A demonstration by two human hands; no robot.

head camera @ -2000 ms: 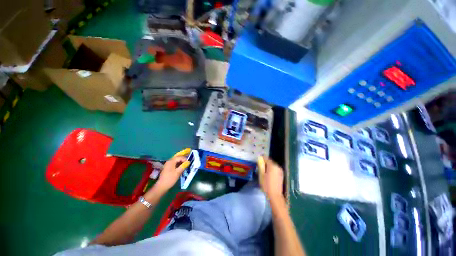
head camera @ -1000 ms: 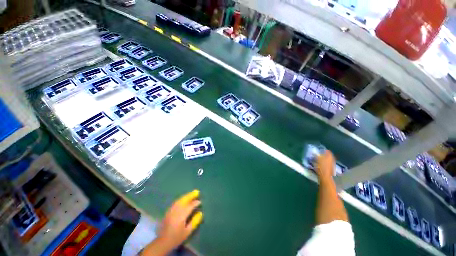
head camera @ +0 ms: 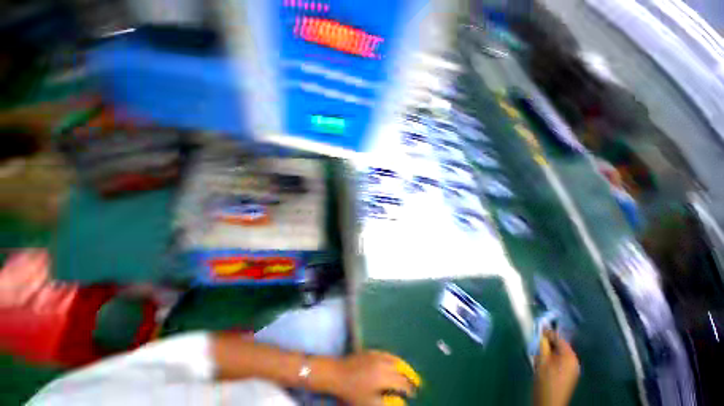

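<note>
The picture is motion-blurred. My right hand [head camera: 558, 369], at the lower right over the belt, has its fingertips on a pale blue-white panel [head camera: 541, 331] and seems to grip its near edge. My left hand [head camera: 377, 381], with yellow finger cots, is at the bottom centre over the green line surface, fingers curled but apart, nothing seen in it. A loose panel [head camera: 466, 312] lies between and ahead of the hands, with a tiny pale part [head camera: 443, 346] near it. Another panel [head camera: 248, 212] sits on the fixture on the press bed [head camera: 294, 228].
The white sheet [head camera: 429, 254] holds rows of panels. The conveyor belt [head camera: 583, 273] runs along its right, carrying spaced panels. The press base [head camera: 198, 268] and controller [head camera: 329, 87] are left and ahead. A red stool [head camera: 40, 317] is far left. A person's hand or arm shows blurred at upper right.
The view has swung back left to the press. My right hand has drawn closer along the belt with a panel at its fingers. My left hand remains over the green surface near the loose panel.
</note>
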